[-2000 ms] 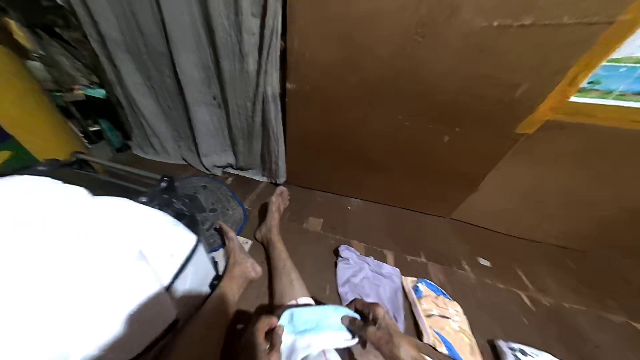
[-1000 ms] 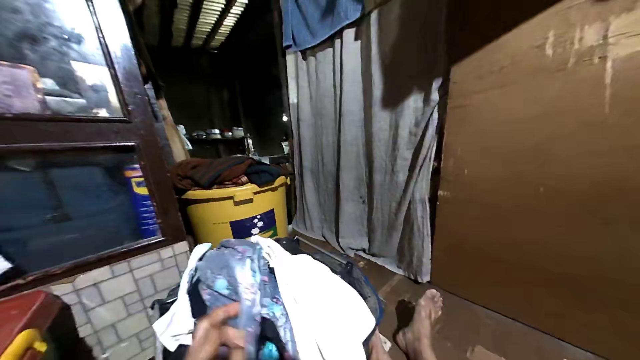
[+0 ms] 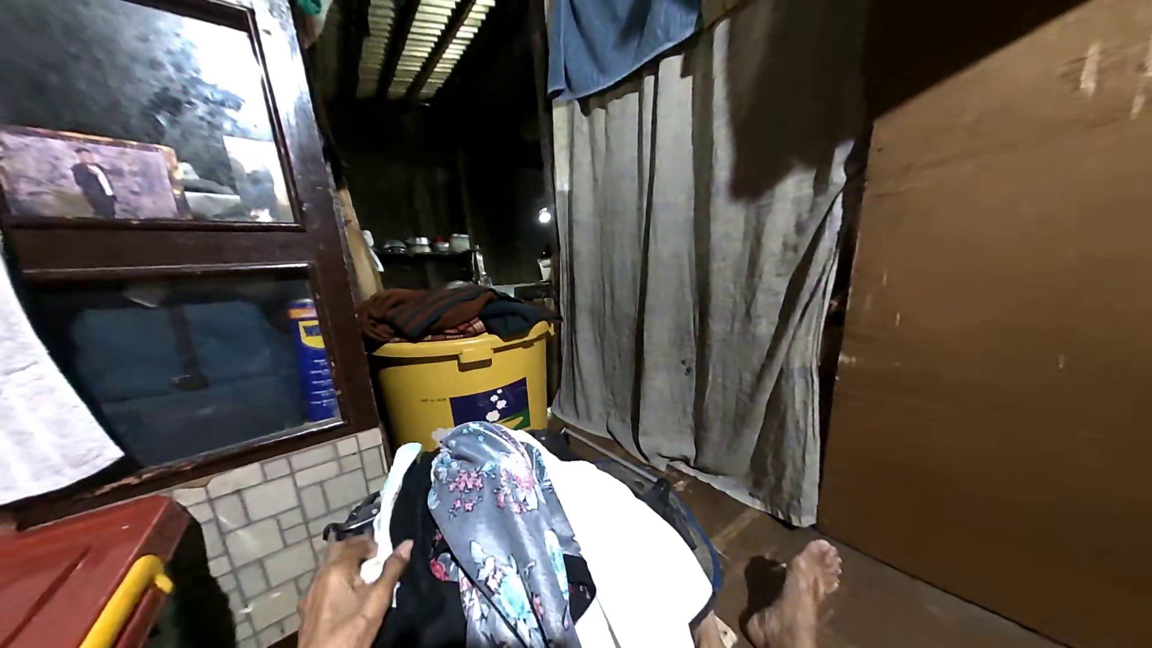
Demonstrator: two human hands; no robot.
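Observation:
My left hand (image 3: 354,589) is at the bottom, left of centre, its thumb and fingers around the edge of a white cloth (image 3: 393,504) at the left side of a clothes pile. Beside it lies a black cloth (image 3: 418,549). A grey satin cloth with pink and blue flowers (image 3: 504,522) lies over the middle of the pile, and a large white cloth (image 3: 630,540) covers its right side. A dark bag or container with a blue rim (image 3: 706,549) shows partly beneath. My right hand is out of view.
A yellow lidded bin (image 3: 459,387) with dark clothes (image 3: 432,310) on top stands behind the pile. To the left are a glass-fronted cabinet (image 3: 328,342) and a red lid with a yellow handle (image 3: 81,558). A grey curtain (image 3: 684,270) hangs ahead. My bare foot (image 3: 801,594) rests on the floor.
The view has swung left from the earliest frame, where both hands held a light blue cloth. Since the middle frame, my left hand has moved off the floral cloth to the white cloth's edge.

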